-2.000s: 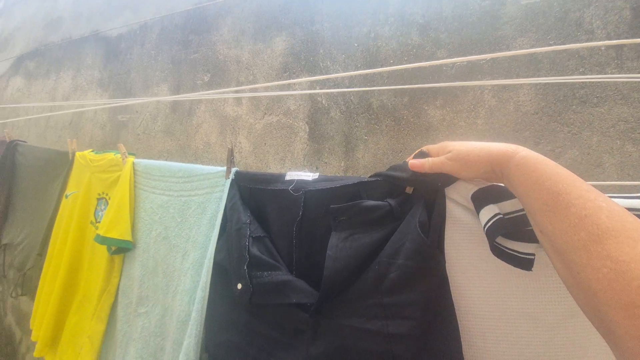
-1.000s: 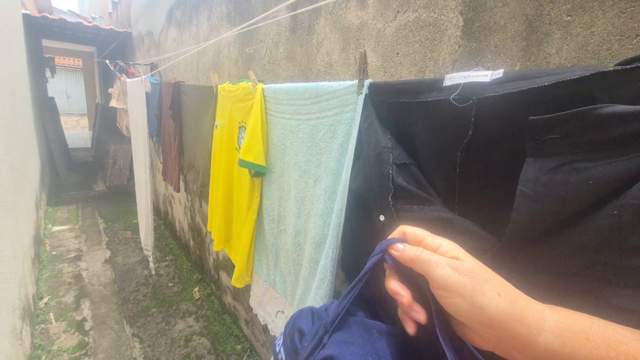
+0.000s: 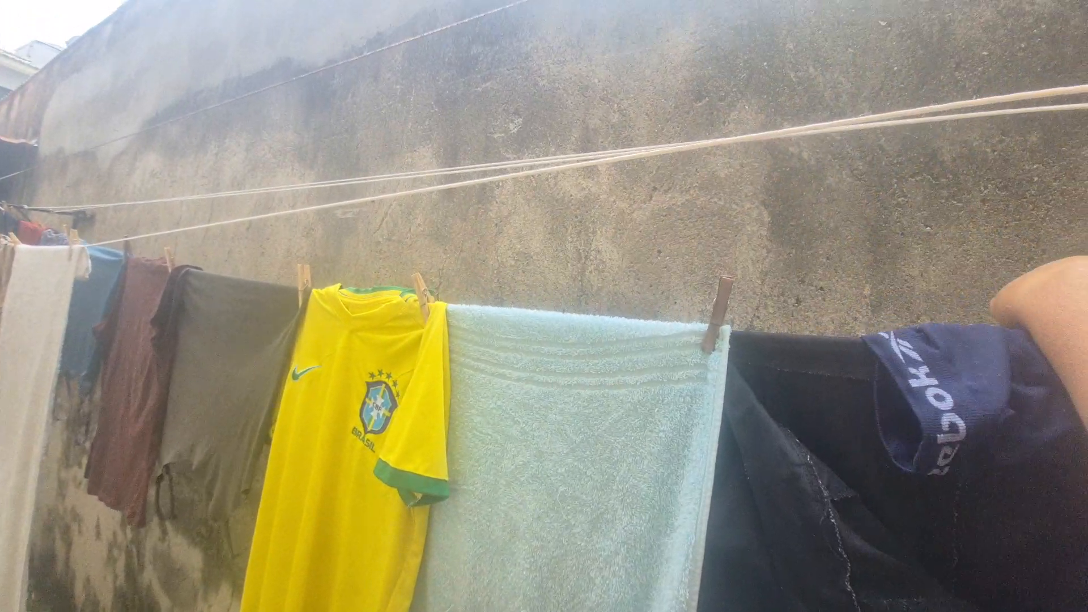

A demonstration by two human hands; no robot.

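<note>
At the right edge, only part of my right hand or wrist (image 3: 1044,319) shows; the fingers are hidden. It touches or lies just beside a navy garment (image 3: 986,382), whose band bears white lettering. This garment overlaps the top of black trousers (image 3: 790,476) hung on the line. A brown clothespin (image 3: 719,314) grips the right top corner of a light aqua towel (image 3: 569,459), close to the trousers. Left of the towel hangs a yellow football shirt (image 3: 340,459) with green trim, a wooden clothespin (image 3: 422,293) at its top. My left hand is out of view.
Behind the laundry rises a stained concrete wall (image 3: 595,229). White cords (image 3: 510,166) stretch across it above the clothes. Farther left hang a dark grey-green garment (image 3: 225,382), a maroon one (image 3: 132,382), a blue one (image 3: 92,314) and a long white cloth (image 3: 32,382).
The navy garment, held low before the trousers a second ago, is now up at their top edge. My right hand has risen with it toward the right edge. The view has tilted upward.
</note>
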